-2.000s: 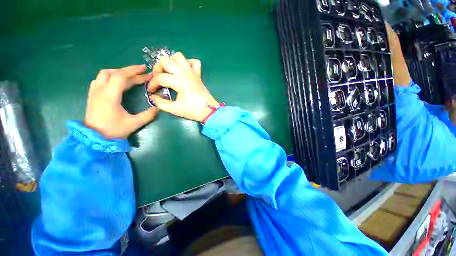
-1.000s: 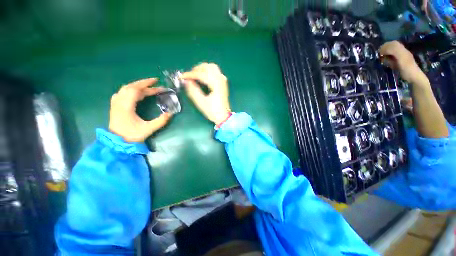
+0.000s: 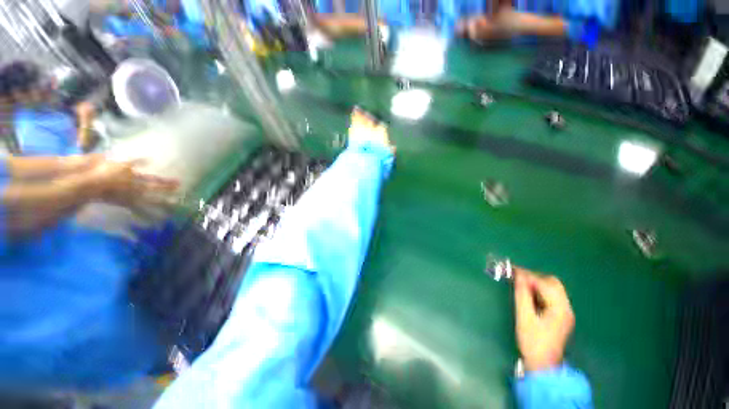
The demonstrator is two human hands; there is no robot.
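The picture is blurred. My left arm is stretched far forward over the green bench, and my left hand is small near the top centre. Whether it holds anything cannot be made out. My right hand is low at the right, with thumb and finger together beside a small pile of shiny metal pieces. Any piece between the fingertips is too small to tell. Small devices, likely watch housings, lie singly on the bench, one beyond the pile and one to its right.
A black tray with shiny parts lies left of my left arm. Another person's hands are at the far left, by a whitish plastic bag. Black trays lie at the upper right; a dark stack stands at the right edge.
The view has swung left. My left hand has left the spot beside the pile and reached far forward; the housing it held no longer shows there. My right hand remains by the pile.
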